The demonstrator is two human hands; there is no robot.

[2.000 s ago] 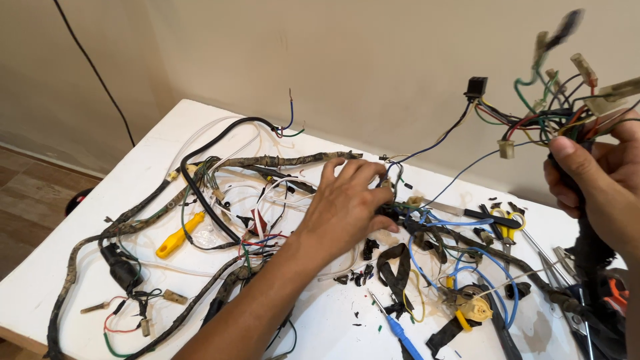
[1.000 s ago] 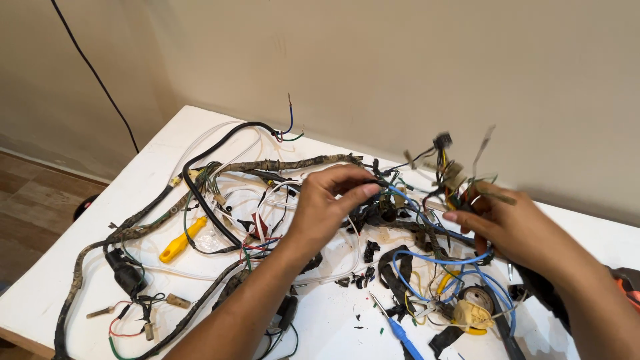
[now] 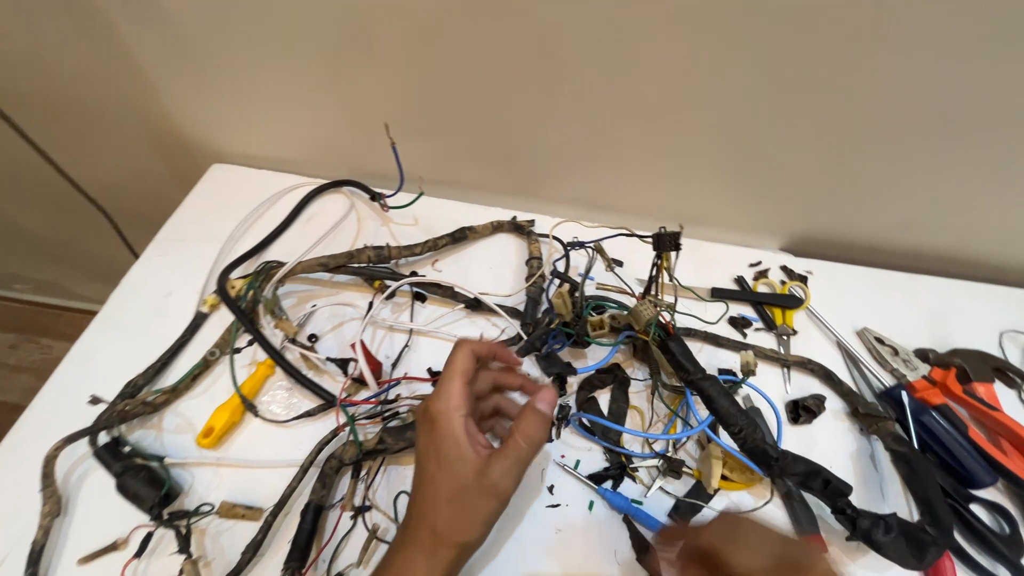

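Observation:
My left hand [image 3: 484, 436] is raised over the middle of the wiring harness [image 3: 400, 250], fingers curled apart with nothing seen between them. My right hand [image 3: 740, 544] is blurred at the bottom edge, by the handle end of a blue screwdriver [image 3: 620, 502]; whether it holds anything cannot be told. Right of my left hand, a black-taped harness branch [image 3: 724, 412] runs down to the right. A black connector [image 3: 666, 240] stands at the branch's upper end, above several pale connectors [image 3: 642, 314]. Blue wires [image 3: 680, 436] loop beside the branch.
A yellow-handled screwdriver [image 3: 236, 402] lies at the left. At the right are yellow-handled scissors [image 3: 782, 308], a knife with a black handle [image 3: 756, 298], orange-handled pliers [image 3: 920, 376], a hammer [image 3: 976, 364] and black-handled scissors [image 3: 980, 520]. Tape scraps [image 3: 806, 409] lie about. A wall stands behind the table.
My right hand has let go of the connector bundle, which now lies on the table, and has moved down to the bottom edge. My left hand has moved down from the harness. The view has shifted.

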